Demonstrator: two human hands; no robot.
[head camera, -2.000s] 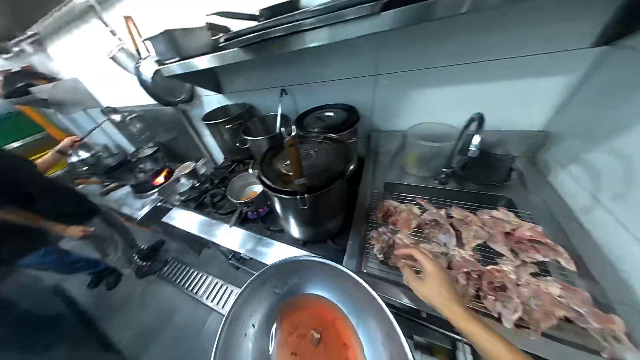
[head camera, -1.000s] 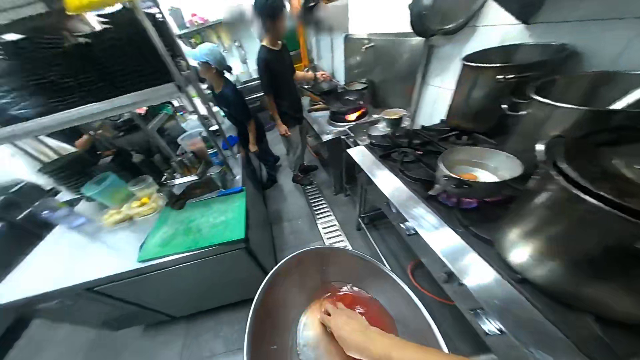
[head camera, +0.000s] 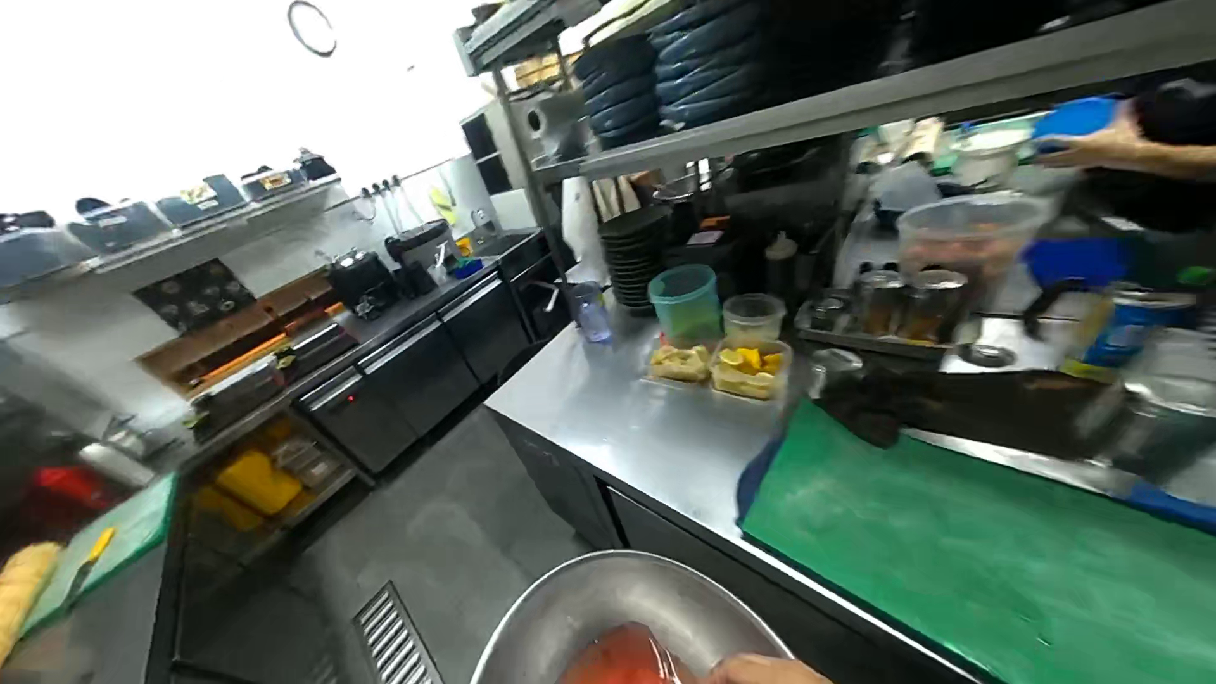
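Observation:
A wide metal bowl (head camera: 627, 584) with red liquid (head camera: 622, 655) in it is at the bottom middle of the head view. My right hand (head camera: 769, 669) shows only in part at the bottom edge, over the bowl's right side, near the liquid; its fingers are mostly cut off, and whether they grip anything is unclear. My left hand is out of view. To the right of the bowl lies a large green cutting board (head camera: 912, 513) on the steel counter (head camera: 608, 408).
Plastic tubs of cut food (head camera: 750, 369), a teal container (head camera: 686, 304) and stacked black dishes (head camera: 635, 256) stand on the counter under a steel shelf (head camera: 855, 104). Another person's hand (head camera: 1107, 147) holds something blue across the counter. A knife (head camera: 95, 556) lies on a board at left.
The view has swung far left, from the stove and the tray of raw meat to the counters. The bowl has stayed in front of me. My right hand left the meat and reached into the bowl.

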